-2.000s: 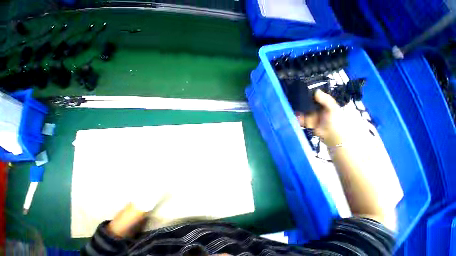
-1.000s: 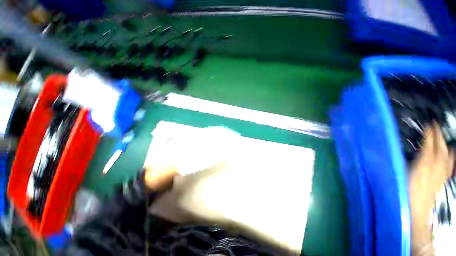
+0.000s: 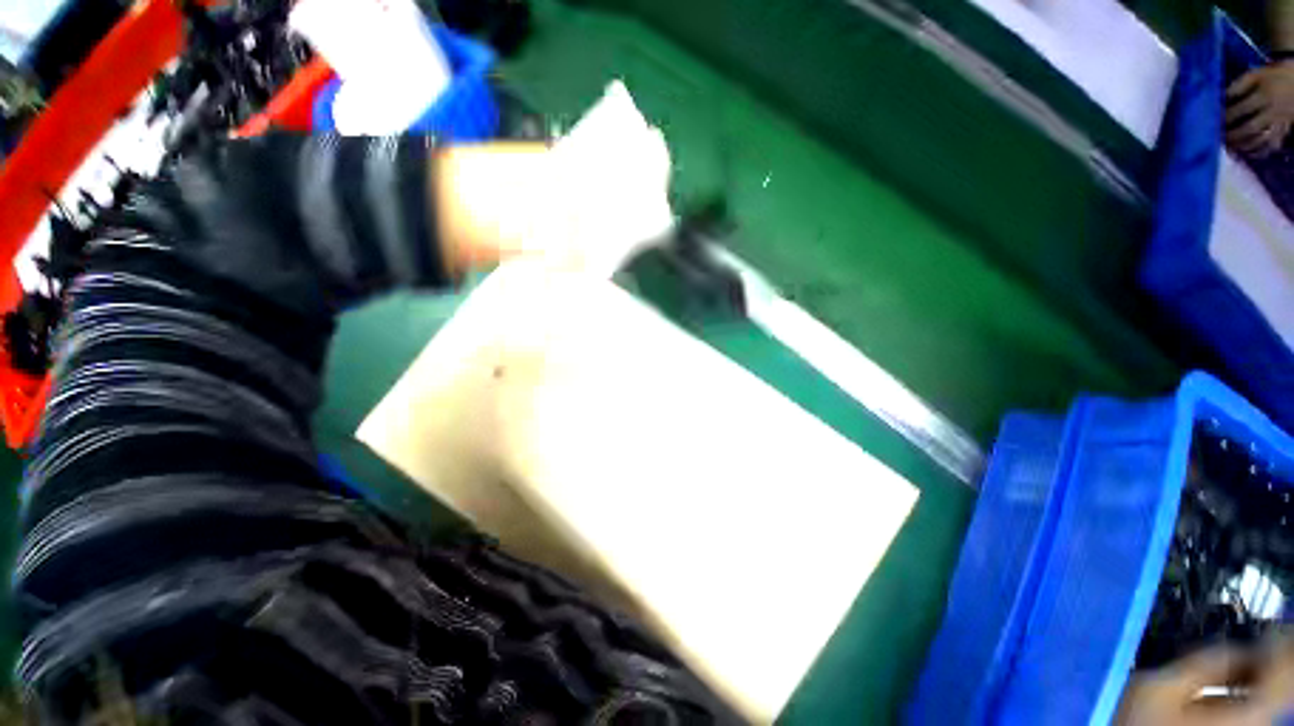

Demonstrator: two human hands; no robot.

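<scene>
My left hand (image 3: 607, 187), in a white glove, is blurred above the far left corner of the white work sheet (image 3: 667, 468). A dark blurred thing (image 3: 703, 270), which looks like a power adapter with its cord, is at its fingertips over the metal rail; whether the hand grips it is unclear. My right hand (image 3: 1213, 692) is at the bottom right, blurred and cut off by the picture's edge, over the blue parts bin (image 3: 1171, 525) with black adapters in it. Its fingers cannot be made out.
A red parts bin (image 3: 85, 92) with adapters stands at the upper left, partly behind my striped sleeve. Beside it is a small blue bin (image 3: 476, 102) with white items. The metal rail (image 3: 866, 386) runs beside the green belt. Another person's hand (image 3: 1260, 111) is over a blue bin at the upper right.
The view has turned and swung left. My left hand has moved from the sheet's near left side to its far side by the rail. My right hand is still at the blue parts bin.
</scene>
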